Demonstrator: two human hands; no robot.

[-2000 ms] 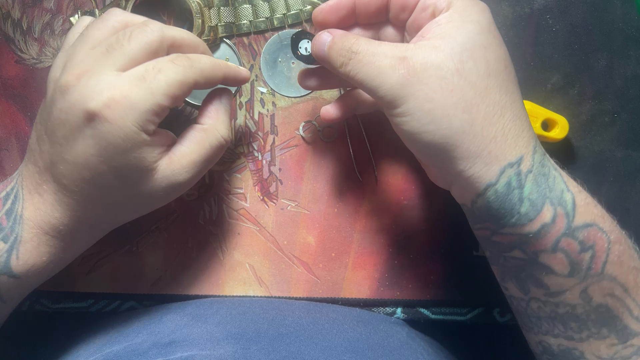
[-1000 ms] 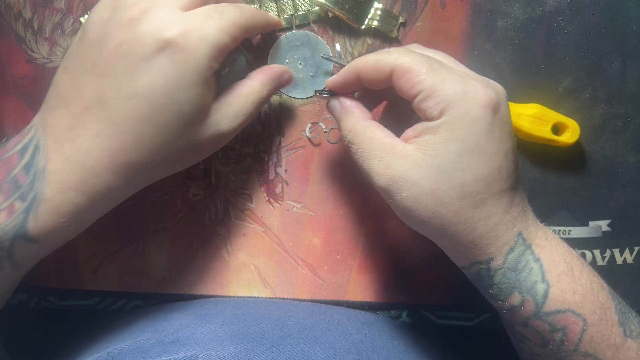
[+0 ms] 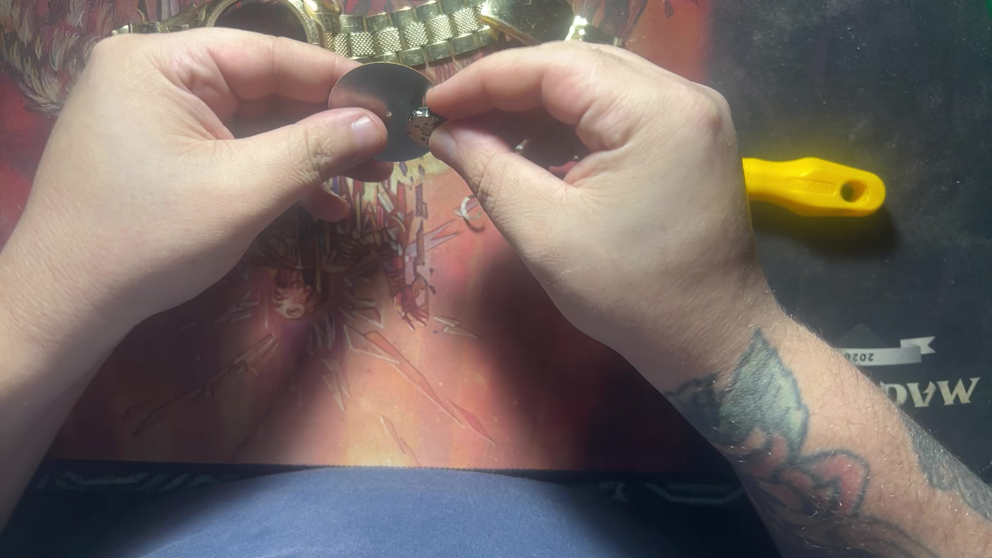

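Note:
Between the thumb and fingers of my left hand (image 3: 225,147) is a thin round metal disc, seemingly a watch dial (image 3: 387,93), its plain dark face towards me. My right hand (image 3: 589,163) pinches a small dark watch movement (image 3: 421,125) at the disc's right edge; whether the two touch cannot be told. Just beyond the fingers lies a gold-coloured watch bracelet (image 3: 418,35), with a round gold watch case (image 3: 267,15) at its left, partly cut off by the frame. A small pale ring-like part (image 3: 470,208) rests on the mat beside my right thumb.
A printed red and orange mat (image 3: 434,372) covers the work surface. To the right, a yellow plastic tool handle (image 3: 821,186) lies on the mat's dark part, its other end hidden behind my right hand. Blue cloth (image 3: 372,515) fills the near edge.
A second ago the grey disc faced up with small marks showing; now its plain dark face shows, held up in my left fingers. The small dark part has stayed in my right fingers.

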